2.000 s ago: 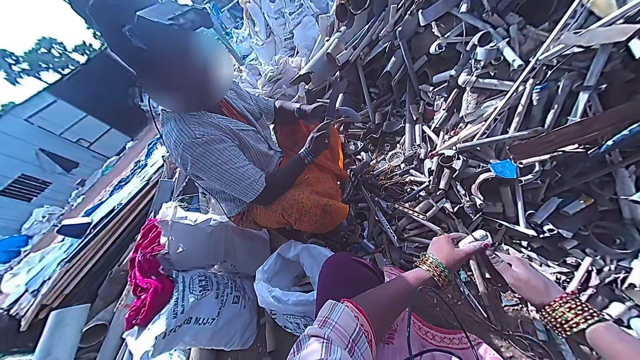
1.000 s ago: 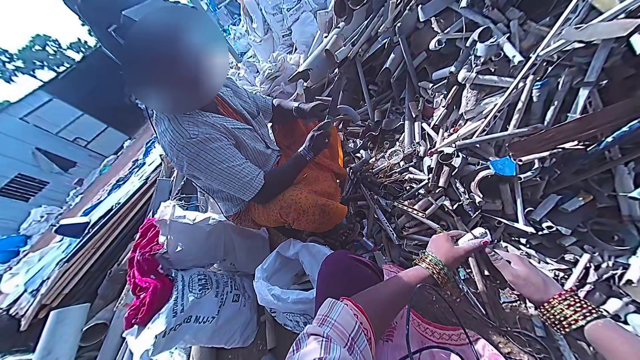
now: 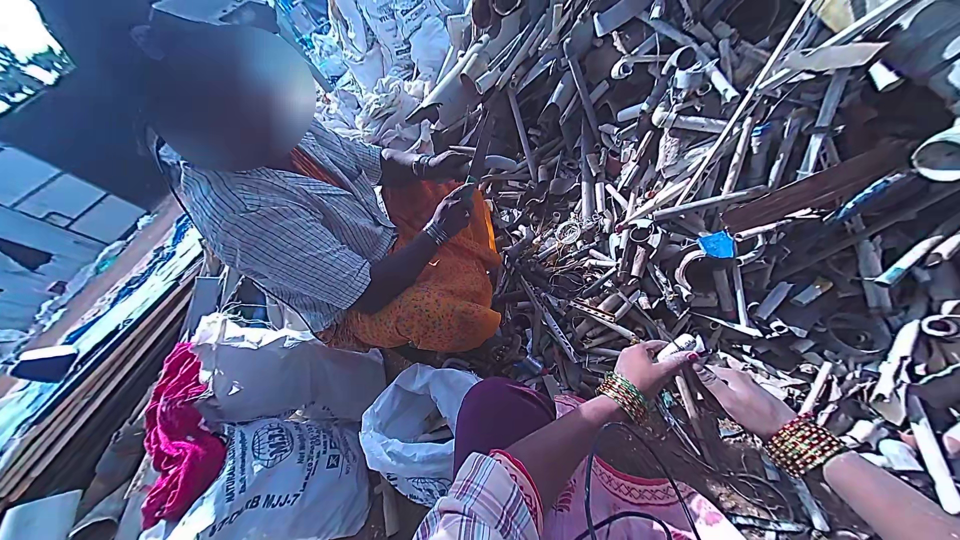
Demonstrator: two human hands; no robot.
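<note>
My left hand (image 3: 646, 367), with bangles at its wrist, is closed around a short white plastic pipe piece (image 3: 681, 346) at the lower right of centre. My right hand (image 3: 739, 394), also with bangles, is just beside it, its fingers close to the piece; whether they grip anything is hidden. Both hands are over a large heap of scrap plastic pipes (image 3: 600, 255). An open white sack (image 3: 420, 435) with pieces inside stands left of my knee.
A co-worker (image 3: 300, 225) sits at the left, holding a dark blade-like tool (image 3: 480, 146) by the heap. White woven sacks (image 3: 292, 472) bearing print and a pink cloth (image 3: 180, 439) lie at lower left. A blue scrap (image 3: 718, 244) and a brown strip (image 3: 817, 187) rest on the heap.
The co-worker's hands have shifted slightly, and the dark tool now shows upright between them. My own hands have barely moved.
</note>
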